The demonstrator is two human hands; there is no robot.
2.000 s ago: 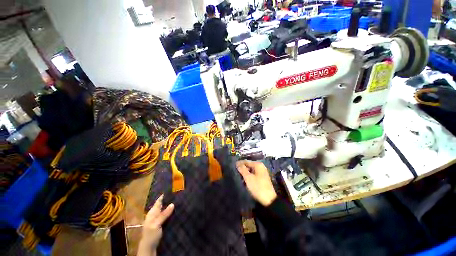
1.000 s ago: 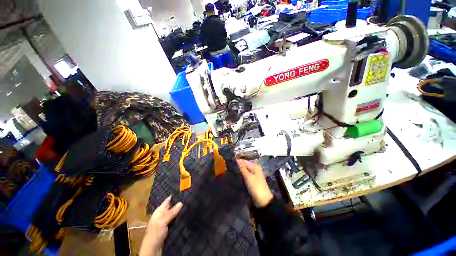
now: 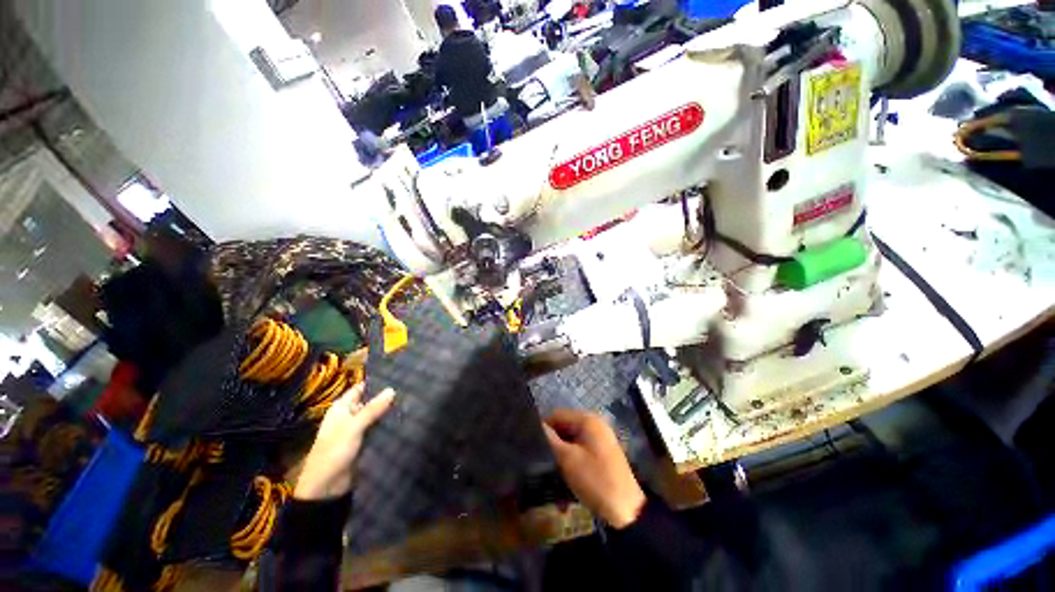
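A dark patterned bag panel (image 3: 434, 428) lies left of and against the needle area (image 3: 503, 272) of the white sewing machine (image 3: 740, 174). One yellow-orange handle (image 3: 395, 324) shows on its upper left; another bit of yellow shows near the needle. More checked black material lies behind and below the machine's cylinder arm (image 3: 613, 324). My left hand (image 3: 338, 445) holds the panel's left edge, thumb on top. My right hand (image 3: 596, 463) pinches the panel's right edge below the cylinder arm. The panel's part under the presser foot is hidden by the machine head.
Black bag pieces with bunched yellow-orange handles (image 3: 273, 350) are stacked at left, before a camouflage cloth (image 3: 301, 264). A blue bin (image 3: 87, 503) stands at far left. The white tabletop (image 3: 926, 254) holds a black piece at right. A person (image 3: 464, 69) is behind.
The panel has turned and moved in towards the needle, so less of the handles shows. My left hand has moved up and left, my right hand slightly down. The view has shifted.
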